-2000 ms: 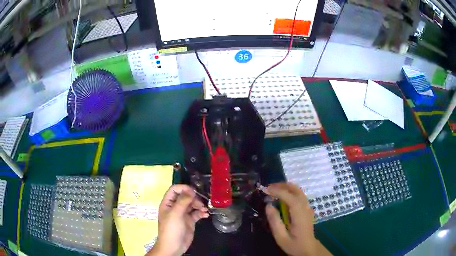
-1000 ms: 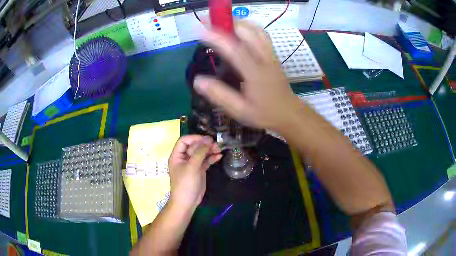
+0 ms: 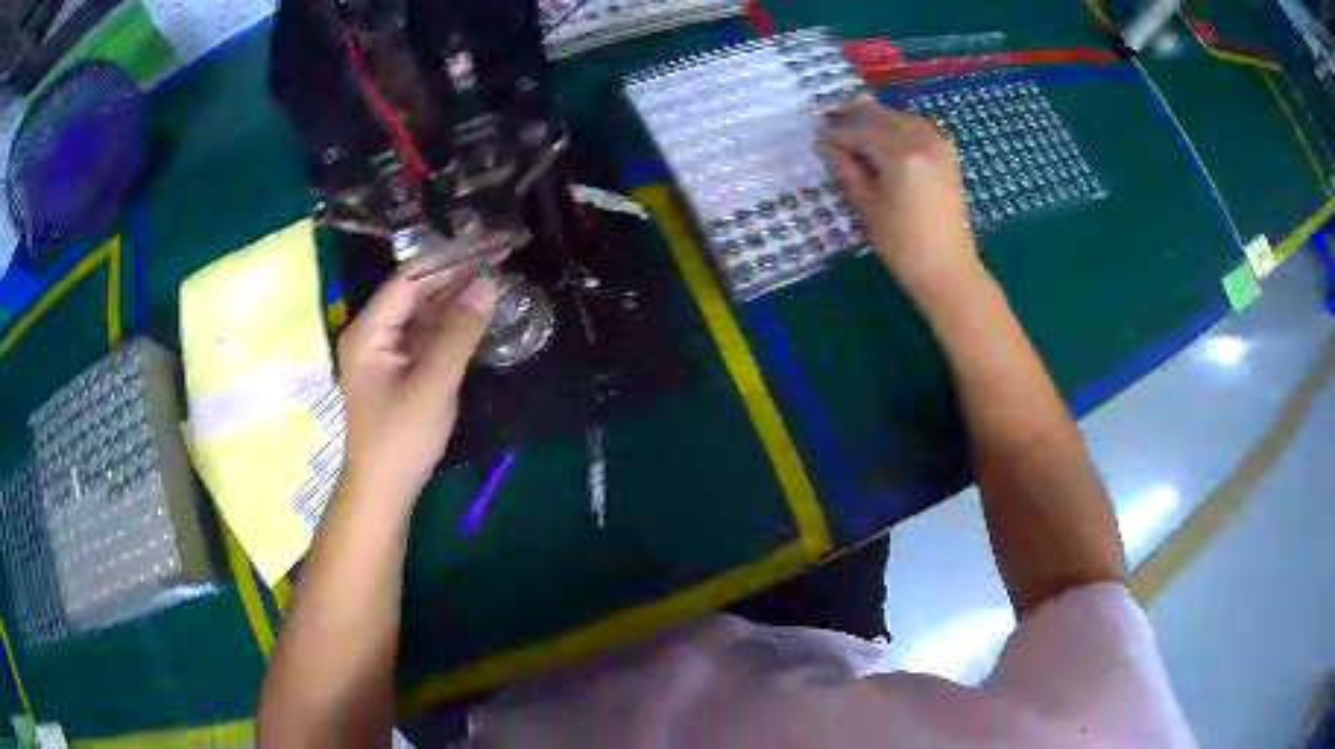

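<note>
The black fixture (image 3: 439, 103) stands at the upper left, with its shiny round base (image 3: 515, 325) below the clamp. My left hand (image 3: 403, 351) is at the clamp, fingers pinched close together just left of the round base; whether a part is between them cannot be told. My right hand (image 3: 900, 183) is over the right tray (image 3: 718, 132), fingertips curled down at its upper right rows of dark round parts. Its fingertips are blurred, so a held part cannot be made out. The red lever grip is not in view.
Yellow sheet (image 3: 256, 329) lies left of the fixture, with the left tray stack (image 3: 110, 468) beyond it. A purple pen (image 3: 489, 490) and a silvery stick (image 3: 596, 476) lie in front. A clear blister tray (image 3: 1010, 154) is right of the right tray. A purple round ribbed object (image 3: 81, 147) is upper left.
My right hand has left the red lever and moved right to the tray. My left hand stays by the fixture base. The camera view has turned down and to the right.
</note>
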